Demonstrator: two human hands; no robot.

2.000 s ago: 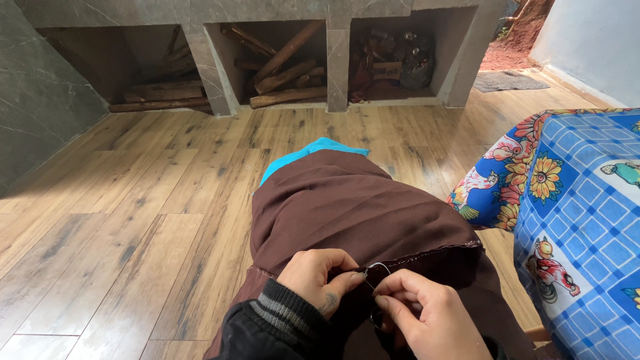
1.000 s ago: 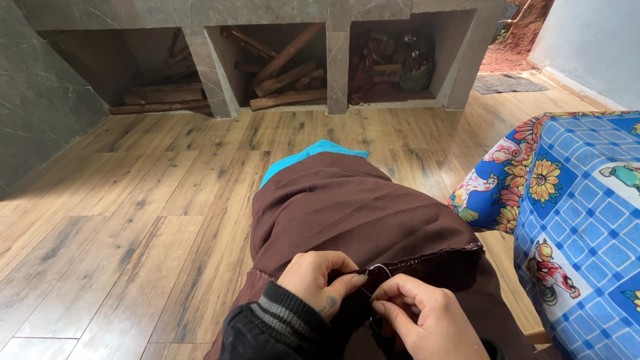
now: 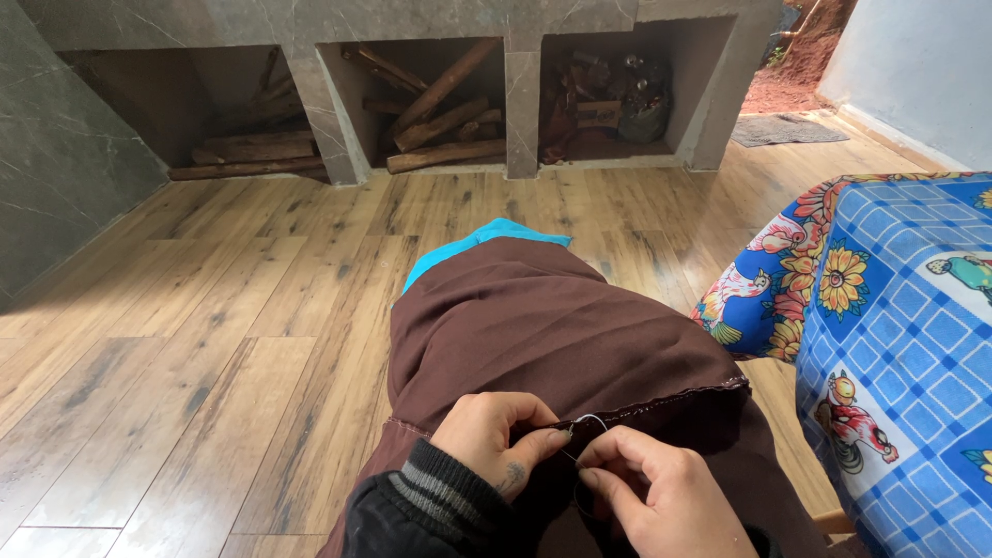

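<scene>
Brown cloth (image 3: 527,325) lies across my lap, with a bright blue fabric edge (image 3: 496,231) showing at its far end. My left hand (image 3: 504,442) pinches the cloth's hem between thumb and forefinger. Just right of it, my right hand (image 3: 651,480) has thumb and fingertips closed on a thin needle or taut thread; which of them cannot be told. A loop of pale thread (image 3: 593,418) curves between the hands at the hem. Light stitches (image 3: 666,399) run along the hem to the right.
To the right stands a table under a blue checked tablecloth (image 3: 891,287) with printed roosters and flowers. Ahead, stone-faced niches hold firewood logs (image 3: 442,132) and a heap of mixed items (image 3: 620,101). A grey mat (image 3: 783,130) lies by the doorway on the wood-look floor (image 3: 194,310).
The thread loop between my hands has changed shape slightly. Both hands stay at the same part of the hem.
</scene>
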